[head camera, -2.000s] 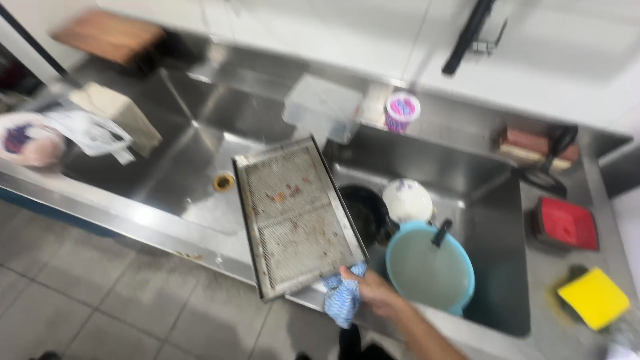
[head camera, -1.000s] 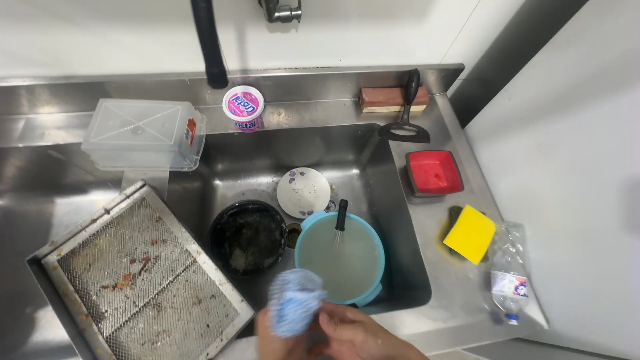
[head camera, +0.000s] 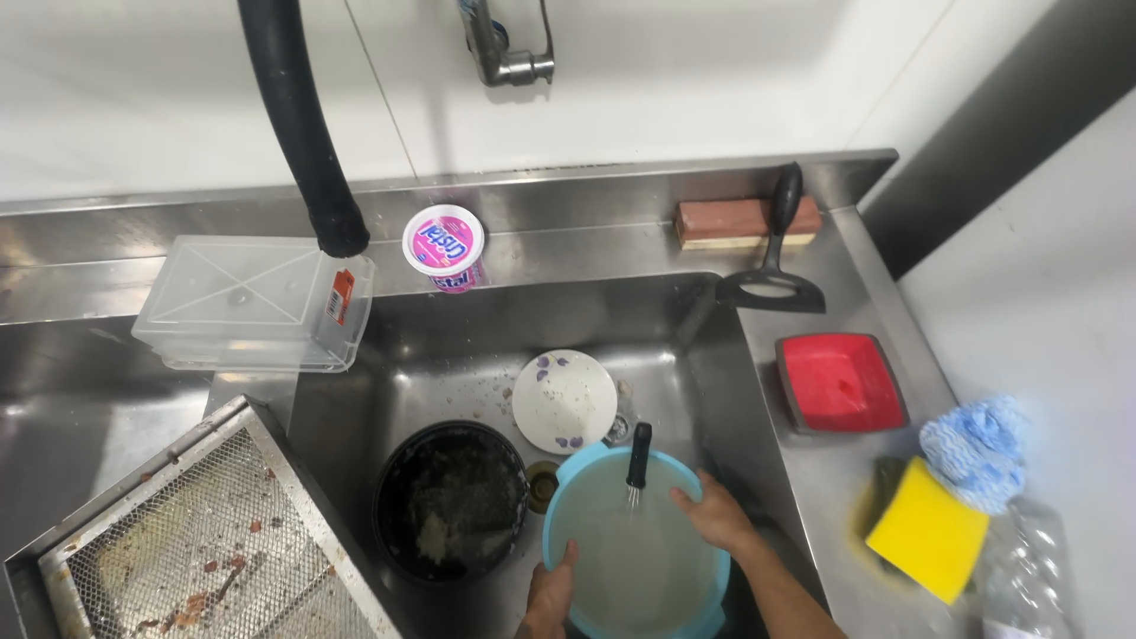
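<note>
Both of my hands grip a light blue plastic basin of cloudy water in the right sink bowl. My left hand has its thumb over the left rim, and my right hand holds the upper right rim. A whisk with a black handle leans in the basin. Left of it lies a black round pan, dirty inside. A white plate with purple flower marks rests behind the basin. A soiled metal mesh filter lies slanted at the lower left. The blue cloth is on the right counter, against a yellow sponge.
Along the back ledge are a clear plastic container, a pink and white tub and a sharpening stone with a black-handled scraper. A red square dish and a clear plastic bottle stand right. A black hose hangs above.
The blue cloth, in my hands a second ago, now lies by the yellow sponge. My hands have moved onto the basin's rim. Two seconds ago one hand held the mesh filter's edge with the cloth.
</note>
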